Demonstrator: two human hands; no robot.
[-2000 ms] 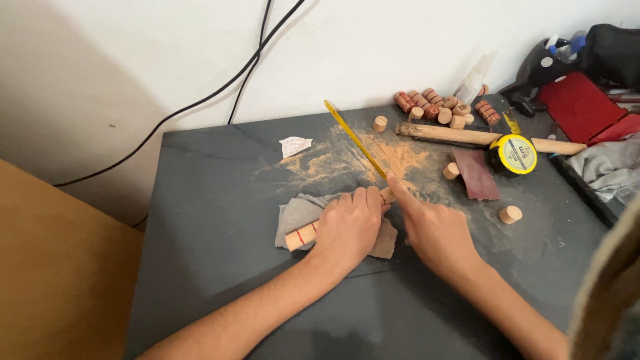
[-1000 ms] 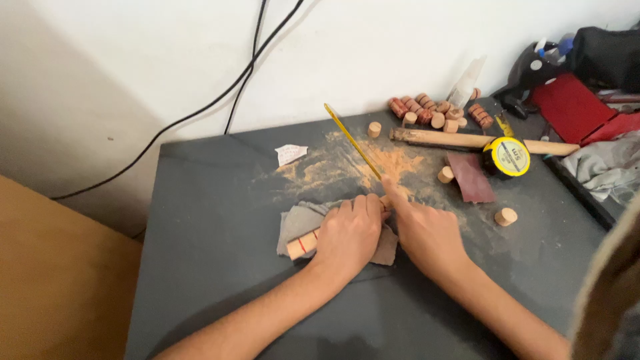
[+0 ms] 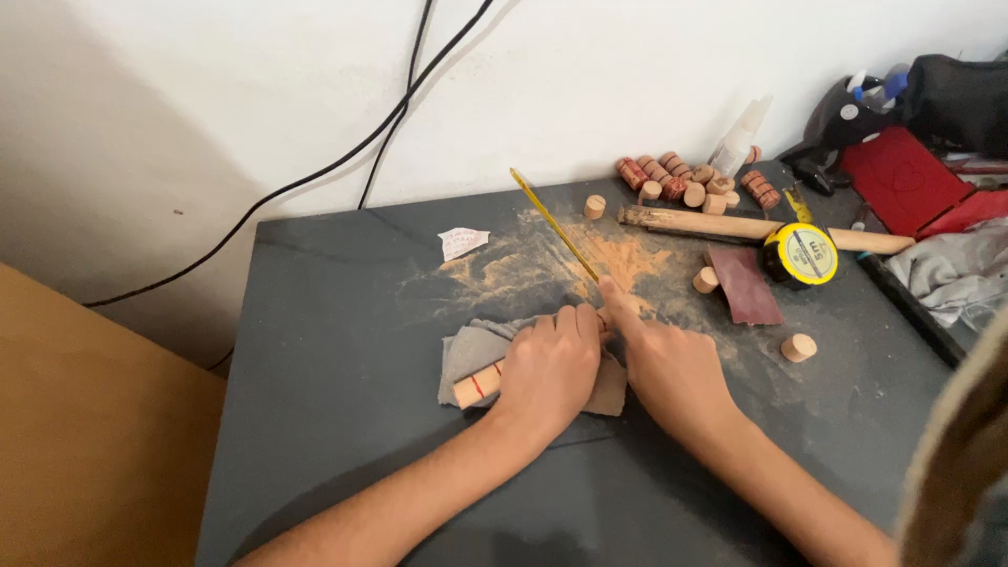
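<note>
My left hand [image 3: 551, 366] presses a wooden dowel [image 3: 478, 384] with red marks down onto a folded grey cloth [image 3: 476, 346] on the dark table. A yellow hacksaw blade [image 3: 555, 226] slants up and left from my right hand [image 3: 669, 358], which grips its near end with the index finger laid along it. Blade and dowel come together by the fingertips of both hands, where the contact is mostly hidden. Orange-brown sawdust [image 3: 630, 264] lies around and beyond the blade.
Cut wooden pieces [image 3: 693, 194] are heaped near the wall beside a white bottle [image 3: 734, 147]. A longer stick [image 3: 709, 222], a tape measure [image 3: 800, 253], dark red sandpaper [image 3: 745, 285] and a loose dowel piece [image 3: 798, 347] lie at right. A paper scrap [image 3: 463, 242] lies at left.
</note>
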